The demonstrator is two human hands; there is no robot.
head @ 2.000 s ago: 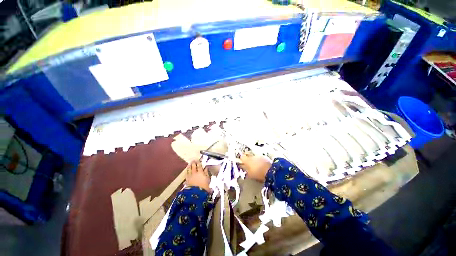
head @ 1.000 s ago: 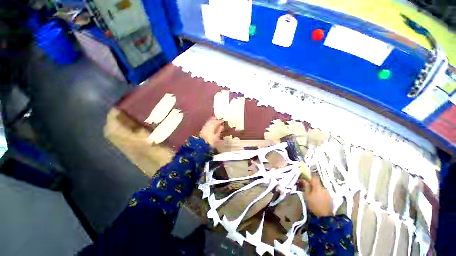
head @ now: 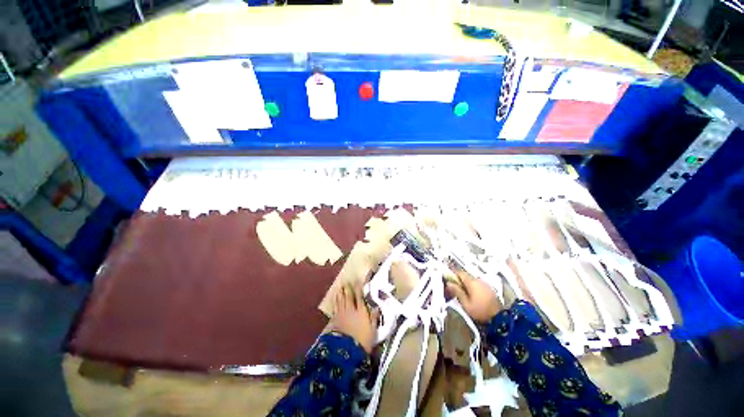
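My left hand (head: 355,316) rests at the lower end of beige cut pieces (head: 356,265); whether it grips one is unclear. My right hand (head: 475,296) is closed around the end of a brush, whose dark bristly end (head: 410,243) points up and left. White scrap web (head: 414,305) lies tangled between and over both hands and hides most of the handle. More beige blanks (head: 404,370) lie beneath the web. Two beige pieces (head: 316,238) lie side by side on the dark-red board (head: 188,281).
White sheet (head: 269,187) with a jagged front edge spans the back of the board. Cut shapes within white web (head: 591,285) cover the right side. The blue press (head: 351,130) stands behind. A blue bucket (head: 718,273) is at right. A pale wooden edge (head: 188,395) runs along the front.
The view has swung back from the left. Two beige pieces seen on the board's left part are gone from there. My right hand keeps the brush; the web is bunched closer between my hands.
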